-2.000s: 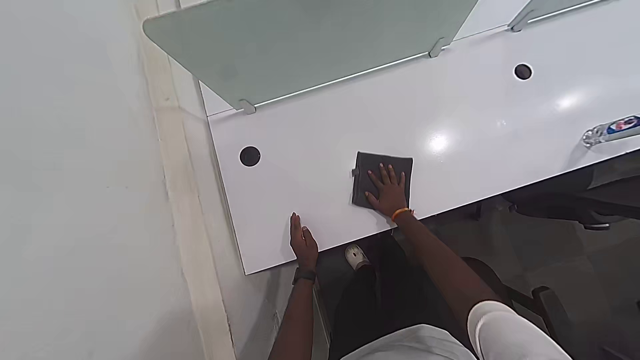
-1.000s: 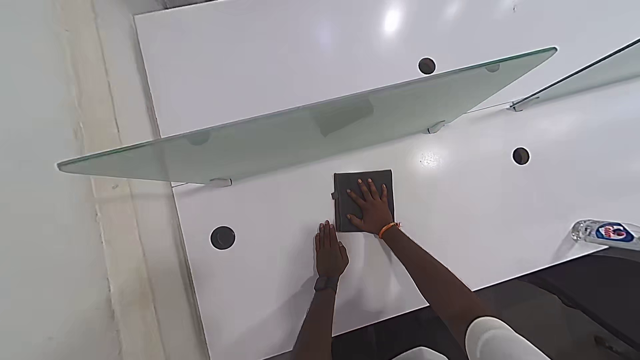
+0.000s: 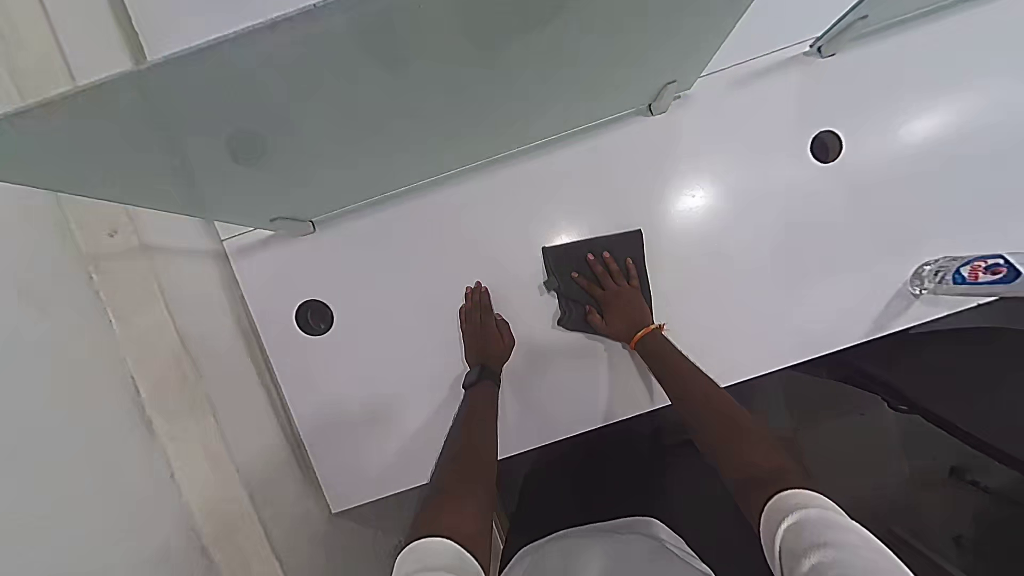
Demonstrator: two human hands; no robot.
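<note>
A dark folded cloth (image 3: 572,260) lies on the white desk (image 3: 384,400), its lower left edge rumpled. My right hand (image 3: 620,302) rests flat on it with the fingers spread, an orange band at the wrist. To the left of the cloth, apart from it, my left hand (image 3: 484,332) is over the desk with its fingers straight and together. It holds nothing and wears a dark watch (image 3: 482,378). Whether the left hand touches the desk cannot be told.
A frosted glass partition (image 3: 448,104) on metal clamps (image 3: 664,98) runs along the back. Round dark cable holes (image 3: 314,318) (image 3: 826,146) are set in the desk. A clear plastic bottle (image 3: 940,276) lies near the front right edge. A wall (image 3: 80,384) stands at the left, a dark chair (image 3: 944,384) at lower right.
Between one second ago and now, the left hand has gone from close beside the cloth to farther from it. The cloth's lower left edge, flat before, is now rumpled. The view has shifted.
</note>
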